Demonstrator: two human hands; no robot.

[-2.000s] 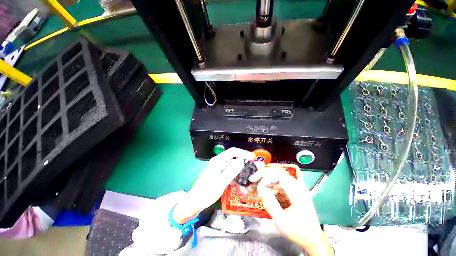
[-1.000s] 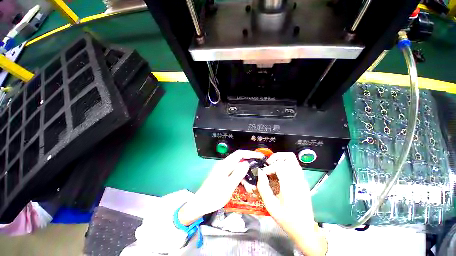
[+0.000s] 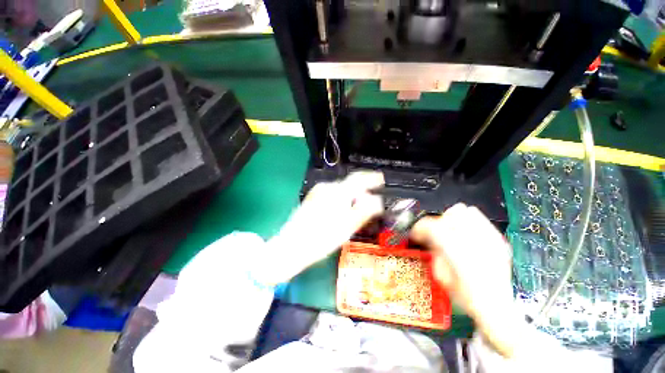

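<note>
A small dark part with a shiny face (image 3: 401, 217), blurred, is between the fingertips of my two bare hands, above the far edge of the red tray. My left hand (image 3: 332, 218) pinches it from the left, and my right hand (image 3: 467, 251) has its fingertips at the part's right side. The fingers hide some of it. The red tray (image 3: 446, 320) lies below with many tiny gold-tan pieces in it. The press base (image 3: 321, 187) is just beyond my hands, and its front buttons are mostly hidden.
The raised press platen (image 3: 488, 75) has a copper-coloured block beneath, above the dark fixture (image 3: 394, 137). Black foam trays (image 3: 109, 164) are stacked at left. A clear blister tray (image 3: 576, 226) with small parts is at right, crossed by a clear air hose (image 3: 588, 182).
Both hands and the part have moved forward from over the tray towards the press, uncovering the tray's contents. The platen is raised, and the view has shifted.
</note>
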